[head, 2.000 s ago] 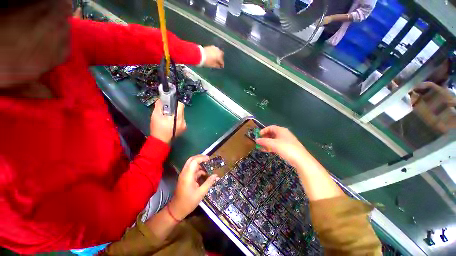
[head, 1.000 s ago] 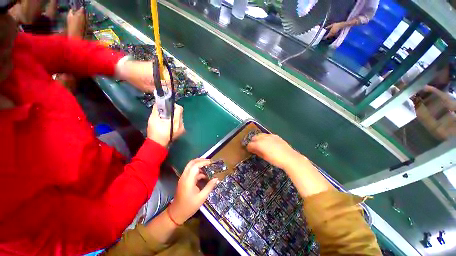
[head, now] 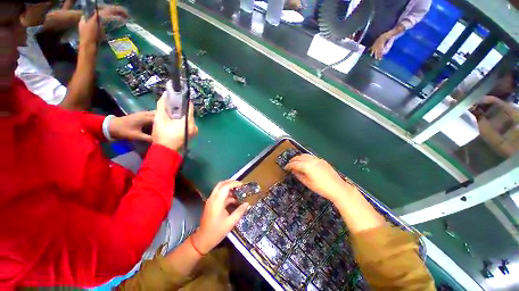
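The shallow board tray (head: 255, 250) has a pale metallic rim and holds close rows of dark circuit boards (head: 296, 227). Bare brown liner (head: 263, 169) shows at its far end. My left hand (head: 219, 213) holds a small circuit board (head: 247, 191) by its end, over the tray's left side. My right hand (head: 314, 174) is at the far right corner of the tray, with its fingertips on another dark board (head: 286, 157). The fingers hide part of that board.
A person in red (head: 85, 199) at the left holds an electric screwdriver (head: 177, 101) under a yellow cord (head: 175, 25). A tangled board pile (head: 148, 77) and yellow packet (head: 123, 47) lie beyond. Loose boards (head: 290, 115) lie on the green belt (head: 330, 133). A white frame post (head: 438, 207) stands right.
My right hand has moved from holding a greenish piece to pressing near the corner board. My left hand stays nearly still. The red-sleeved far arm has drawn back from the pile. Belt boards have shifted leftward.
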